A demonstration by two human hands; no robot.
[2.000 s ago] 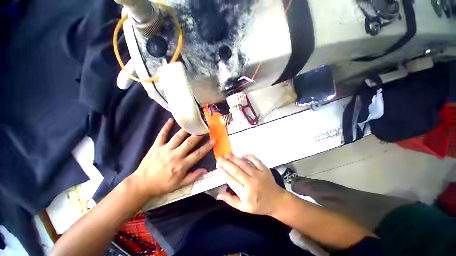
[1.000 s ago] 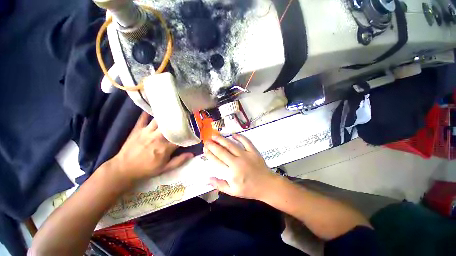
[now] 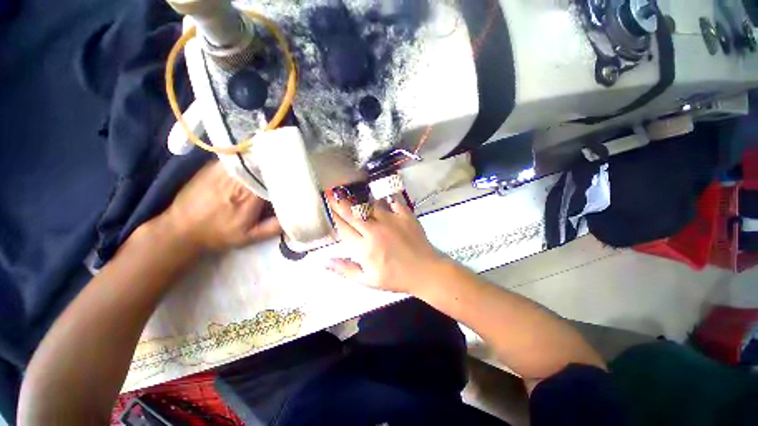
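The navy garment panel [image 3: 58, 158] covers the left of the table and runs in behind the sewing machine head [image 3: 415, 58]. A small bit of the orange strip [image 3: 338, 196] shows at the presser foot, by the fingertips of my right hand [image 3: 384, 247]. That hand lies flat on the work with its fingers a little apart. My left hand [image 3: 218, 208] lies left of the white lever [image 3: 292, 187], on the cloth edge; its fingertips are partly hidden by the machine head. A yellow-orange ring [image 3: 291, 83] hangs at the head's left end.
The white table [image 3: 241, 304] has a worn printed scale along its front edge. Dark cloth with a white patch [image 3: 648, 195] lies at the table's right. Red crates [image 3: 694, 225] stand beyond it, and another red crate [image 3: 187, 403] is below the table. My lap is at the bottom.
My left hand has moved up and left, further behind the machine head. My right hand has moved up to the presser foot. Most of the orange strip has gone out of sight.
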